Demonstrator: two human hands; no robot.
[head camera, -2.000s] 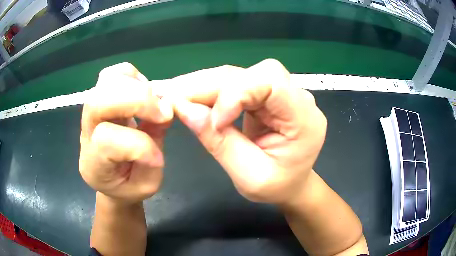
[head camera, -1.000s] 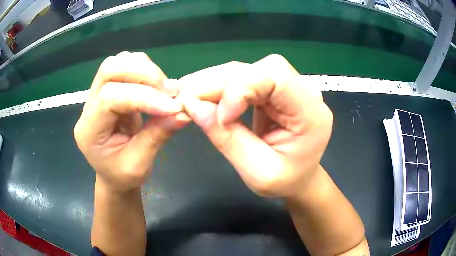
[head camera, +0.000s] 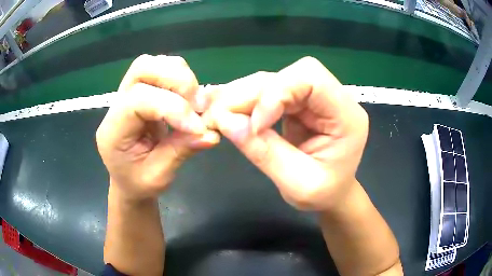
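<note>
My left hand (head camera: 148, 126) and my right hand (head camera: 310, 132) are raised over the dark bench, bare, with their fingertips together in front of the conveyor edge. The thumb and fingers of each hand are pinched. No object shows clearly between the fingertips; anything there is too small or hidden by the fingers. A stack of sticker sheets (head camera: 454, 186) lies on the bench at the right, curved, with two rows of black rectangles on top and a striped end nearest me.
The dark bench top (head camera: 216, 215) lies below my hands. A white edge rail (head camera: 402, 97) and the green conveyor belt (head camera: 410, 67) run behind it. A grey post (head camera: 475, 70) stands at the right. Red plastic (head camera: 32, 250) shows at the lower left. A person's arm shows at the top right.
My left hand has turned and its fingertips have closed in a pinch against the right ones. Both hands sit slightly further right in the picture; the view has shifted a little.
</note>
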